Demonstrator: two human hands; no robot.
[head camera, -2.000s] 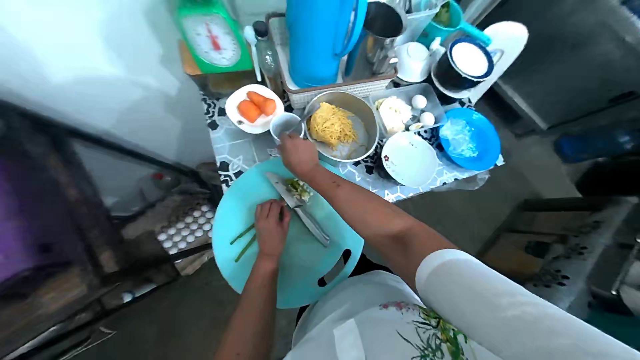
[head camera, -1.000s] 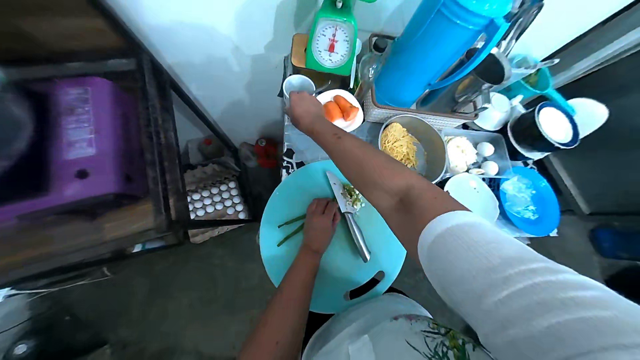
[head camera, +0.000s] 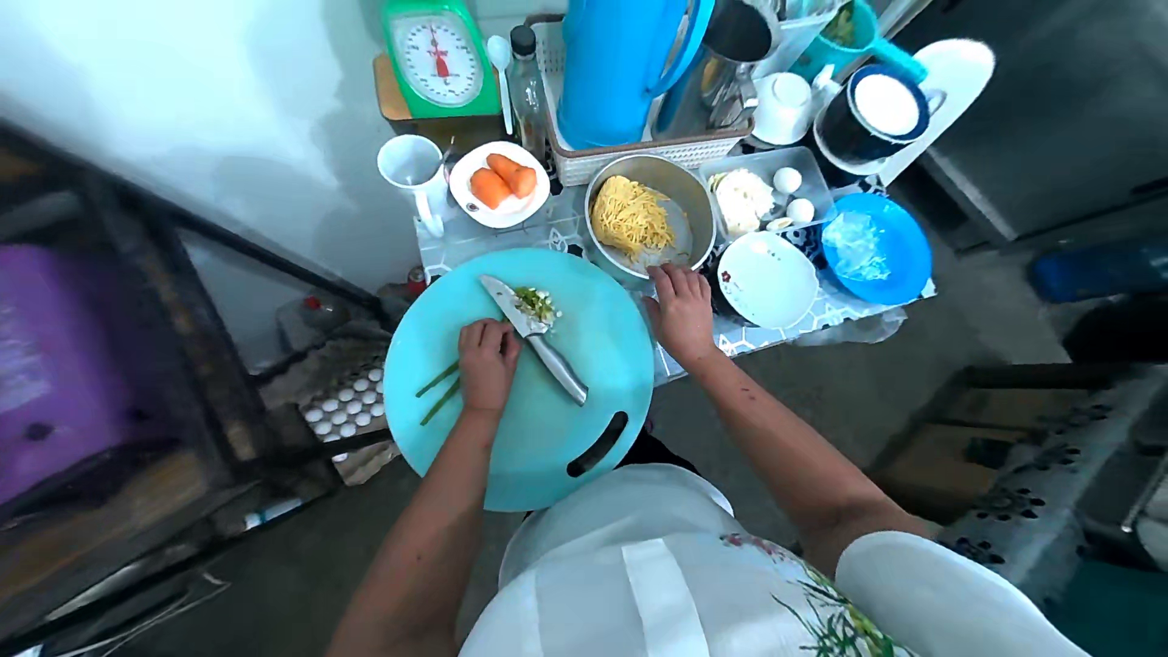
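Observation:
My left hand (head camera: 488, 365) rests on the round turquoise cutting board (head camera: 584, 301), its fingers closed over green stalks (head camera: 443, 406) that stick out to the left. Right beside it lies a knife with a metal handle (head camera: 558, 367), its blade against a small heap of chopped green and white pieces (head camera: 537, 306). Over the near rim of a metal pot (head camera: 698, 196) is my right hand (head camera: 683, 306), fingers spread, with nothing seen in it. Yellow noodles (head camera: 630, 214) fill the pot's left part. Carrot pieces (head camera: 504, 181) lie on a white plate (head camera: 470, 162), with a white mug (head camera: 409, 162) left of it.
Behind the pot, a basket (head camera: 602, 167) holds a blue pitcher (head camera: 607, 73). A green kitchen scale (head camera: 443, 55) and a glass bottle (head camera: 526, 91) stand left of it. A plastic container (head camera: 744, 164) with eggs, a white dish (head camera: 768, 278) and a blue bowl (head camera: 890, 287) are at the right.
My right hand was at the mug and has moved right to the pot, letting go of the mug. The mug was beside the pot at first and now stands left of the carrot plate.

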